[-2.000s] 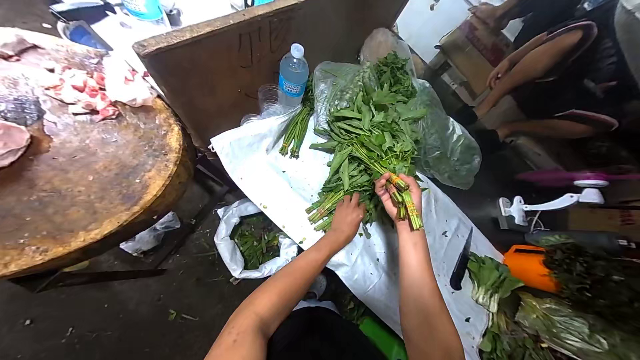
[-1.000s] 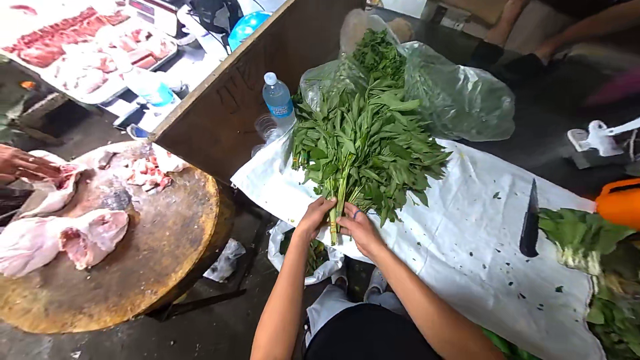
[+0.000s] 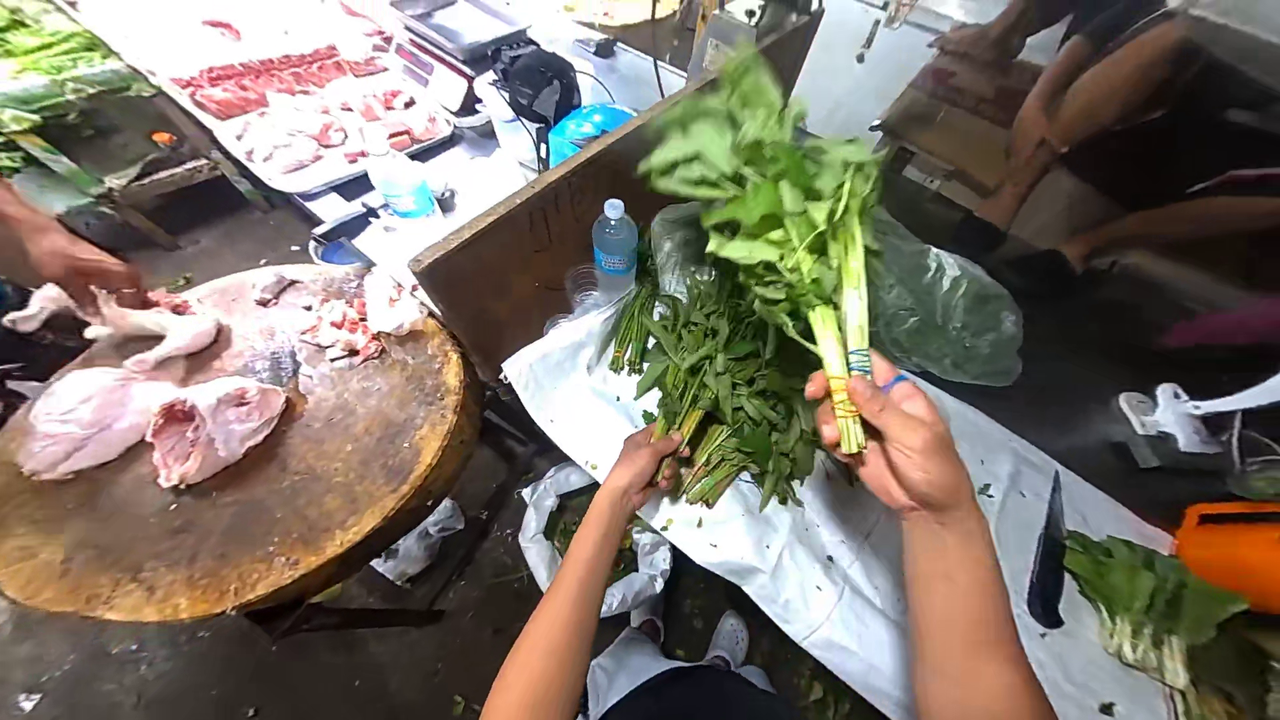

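My right hand (image 3: 890, 430) holds up bunches of leafy greens (image 3: 790, 220) by their pale stems, which are tied with yellow and blue bands. Lower and to the left, my left hand (image 3: 645, 468) grips the stems of a darker leafy bunch (image 3: 690, 375). Loose cut-stemmed greens (image 3: 765, 440) lie between my hands on a white sheet (image 3: 800, 560). A small banded bundle of thin green stems (image 3: 632, 325) rests at the sheet's back left, near a plastic water bottle (image 3: 614, 245).
A knife (image 3: 1048, 560) lies on the sheet at right, beside more greens (image 3: 1150, 600) and an orange object (image 3: 1235, 550). At left, a person's hand (image 3: 90, 270) touches poultry on a round wooden block (image 3: 360, 450). A wooden board (image 3: 510, 260) stands behind; an open white bag (image 3: 545, 525) sits below.
My hands, together on one bunch a second ago, are now apart. My right hand has risen with banded greens in it, and the view has swung left.
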